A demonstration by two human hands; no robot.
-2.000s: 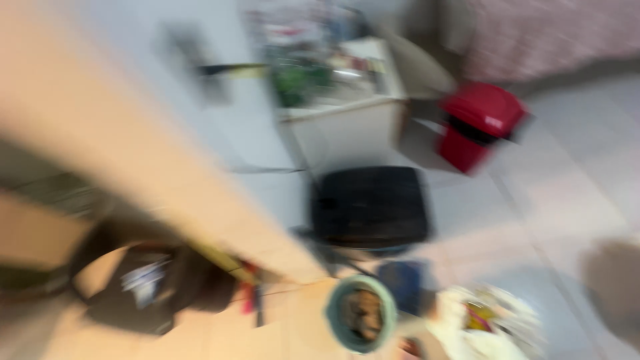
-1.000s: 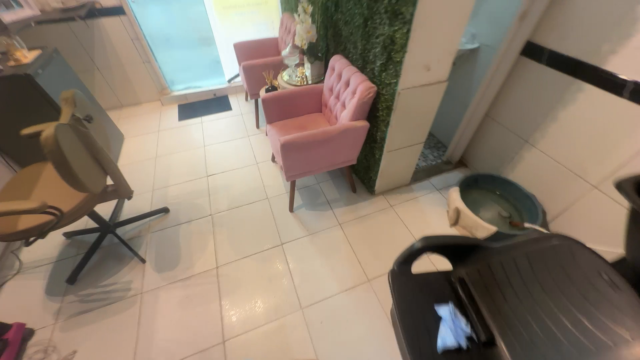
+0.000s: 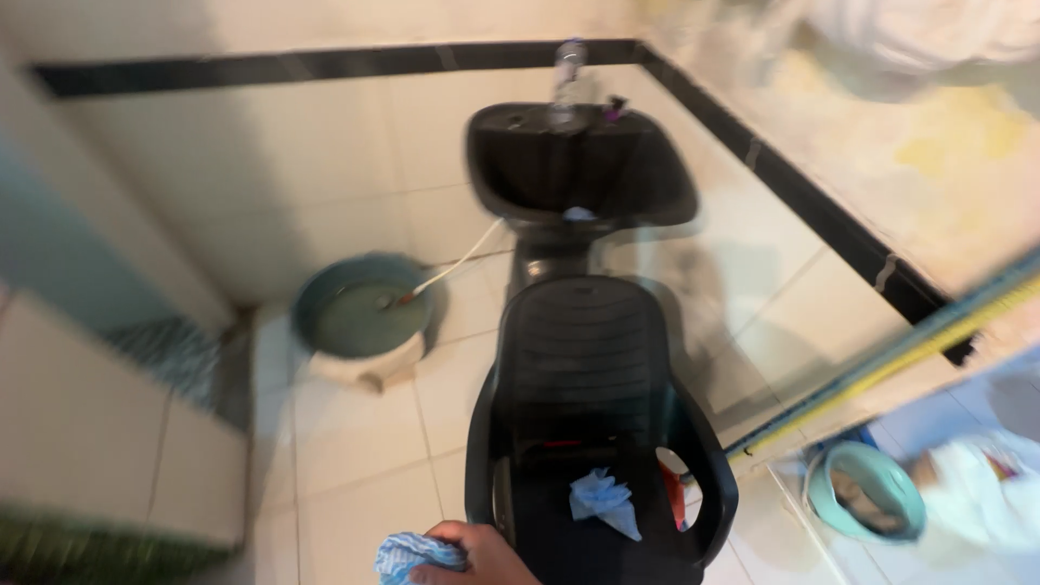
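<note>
My right hand (image 3: pixel 483 556) is at the bottom edge, left of the black salon chair's seat, with its fingers closed around a crumpled blue-and-white cloth (image 3: pixel 418 558). Another crumpled light-blue cloth (image 3: pixel 604 502) lies on the seat of the black plastic wash chair (image 3: pixel 581 357). Behind the backrest stands a black shampoo basin (image 3: pixel 561 175), with a clear bottle (image 3: pixel 566 85) upright at its rear edge. My left hand is out of view.
A round teal tub (image 3: pixel 361 305) of cloudy liquid stands on the tiled floor left of the chair, a white hose end in it. At right are a diagonal blue-and-yellow edge (image 3: pixel 886 349), a turquoise bucket (image 3: pixel 869 491) and a white plastic bag (image 3: pixel 979 487). A wall corner stands at left.
The view has swung far round, from the pink armchairs to the wash chair and basin. My right hand with the crumpled cloth now shows; it was not visible one second ago.
</note>
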